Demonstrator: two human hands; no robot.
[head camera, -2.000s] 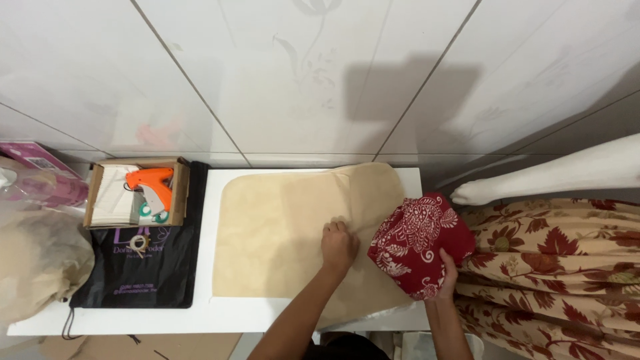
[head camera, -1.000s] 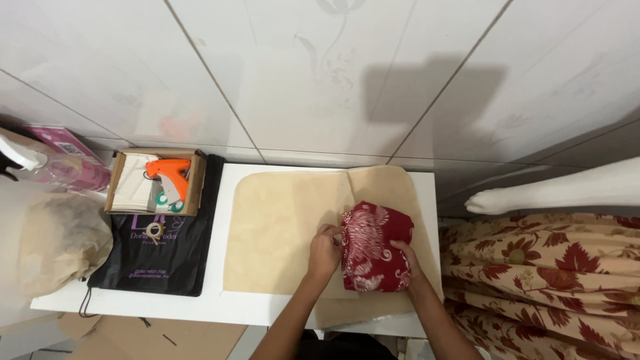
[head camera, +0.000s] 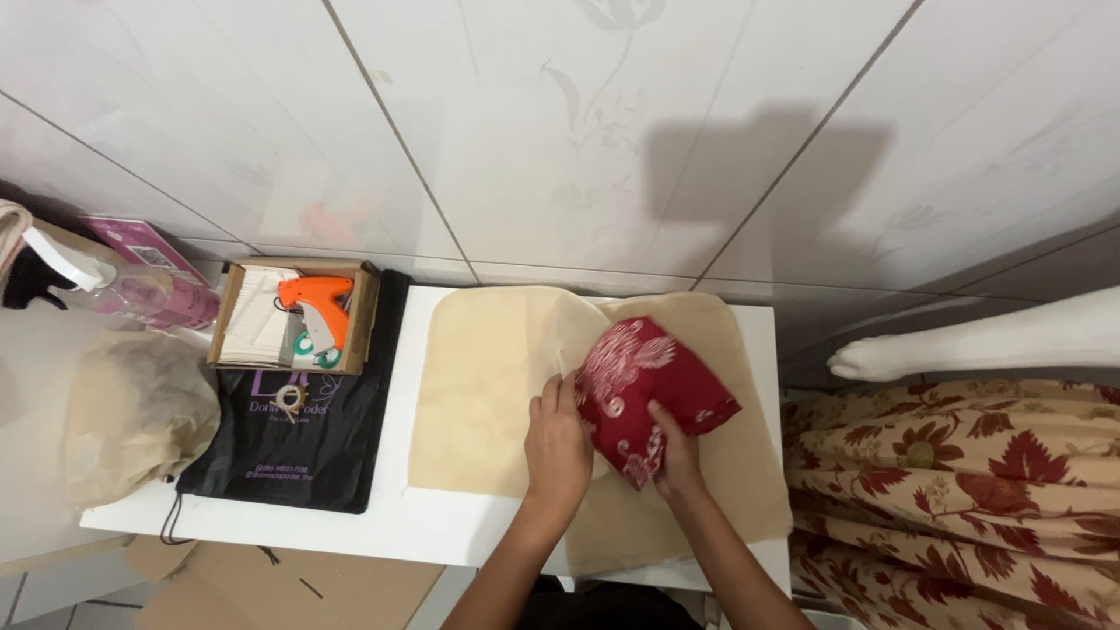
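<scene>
A folded red cloth with a white print is held over two beige fabric pieces on a white tabletop. My right hand grips its lower right side, thumb on top. At the cloth's left edge is my left hand, fingers bent around the rim of a beige fabric piece; whether it also pinches the red cloth cannot be told. The other beige fabric piece lies under and to the right of the red cloth, reaching past the table's front edge.
Left on the white table lies a black drawstring bag with a tape roll and a cardboard box holding an orange tagging gun. Farther left are a spray bottle and a beige bundle. Floral fabric hangs right.
The red cloth has turned and tilted in my right hand. Two seconds ago it was at the right edge of the beige fabric, apart from my left hand; now it is beside that hand.
</scene>
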